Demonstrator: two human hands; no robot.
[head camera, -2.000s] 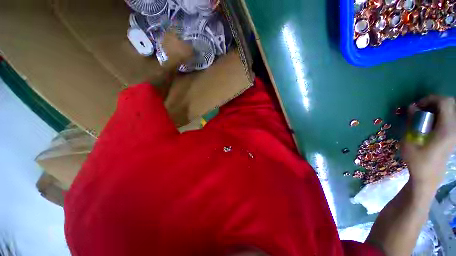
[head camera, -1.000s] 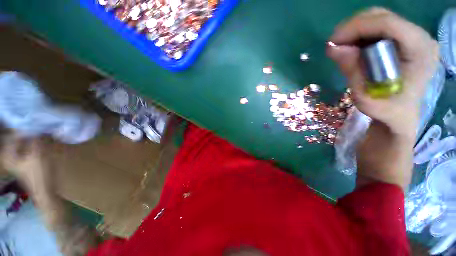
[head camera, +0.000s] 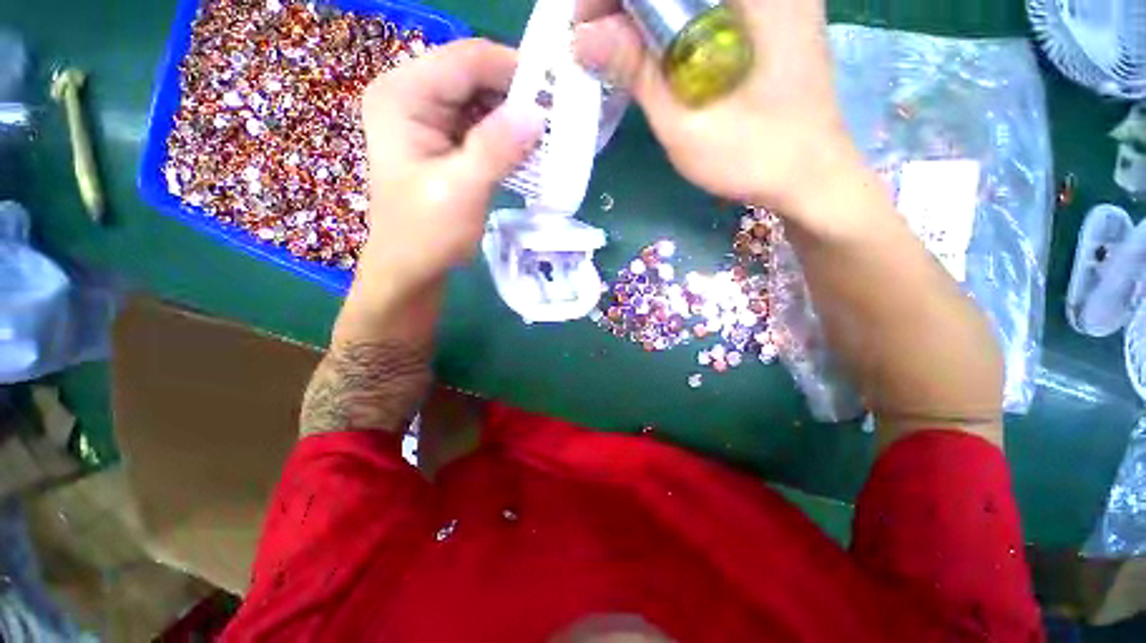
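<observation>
A white clip-on fan (head camera: 562, 138) is held upright over the bench, its clip base (head camera: 544, 266) hanging at the lower end. My left hand (head camera: 440, 145) grips the fan's left side. My right hand (head camera: 742, 113) is closed around the soft-face hammer (head camera: 694, 50), yellow face towards me, with its fingertips at the fan's upper right side. Whether they press on the fan or hold a cap is hidden. A loose pile of small copper and silver caps (head camera: 685, 308) lies on the green bench below the hands.
A blue tray (head camera: 153, 157) full of caps stands at the left, with a second hammer (head camera: 79, 145) beyond it. A clear bag (head camera: 936, 113) lies by my right forearm. More white fan parts (head camera: 1102, 270) lie far right. An open cardboard box (head camera: 207, 440) stands below the bench edge.
My left hand has come up from the cardboard box with a white fan and holds it over the bench. My right hand, still holding the hammer, has met it there. The view has swung.
</observation>
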